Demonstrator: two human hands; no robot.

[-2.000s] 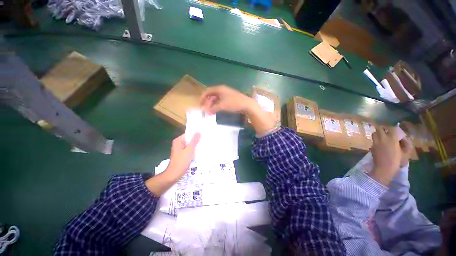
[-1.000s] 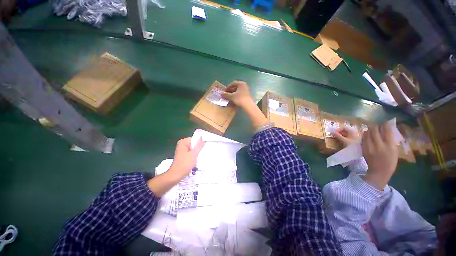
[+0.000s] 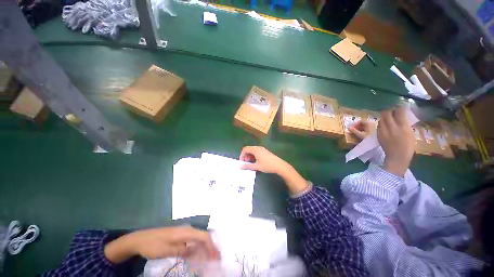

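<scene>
A white label sheet (image 3: 189,189) with a few black printed marks lies in front of me. My right hand (image 3: 260,161) has its thumb and fingers pinched on the sheet's upper right corner. My left hand (image 3: 187,244) is low and blurred, over white papers (image 3: 252,232) nearer me; whether it holds one I cannot tell. A labelled carton (image 3: 258,111) stands beyond my right hand, not touched. A plain carton (image 3: 153,93) without a label stands farther left on the green surface.
Labelled cartons (image 3: 326,114) stand in a row to the right. A neighbour's hands (image 3: 396,135) hold white paper over them. A grey post (image 3: 59,81) crosses the left side. White cables (image 3: 23,239) lie at lower left, and plastic bags (image 3: 103,16) at the back left.
My right hand has left the labelled carton and come back to the sheet. My left hand has moved down towards me. The plain carton has shifted right, and another carton shows at far left.
</scene>
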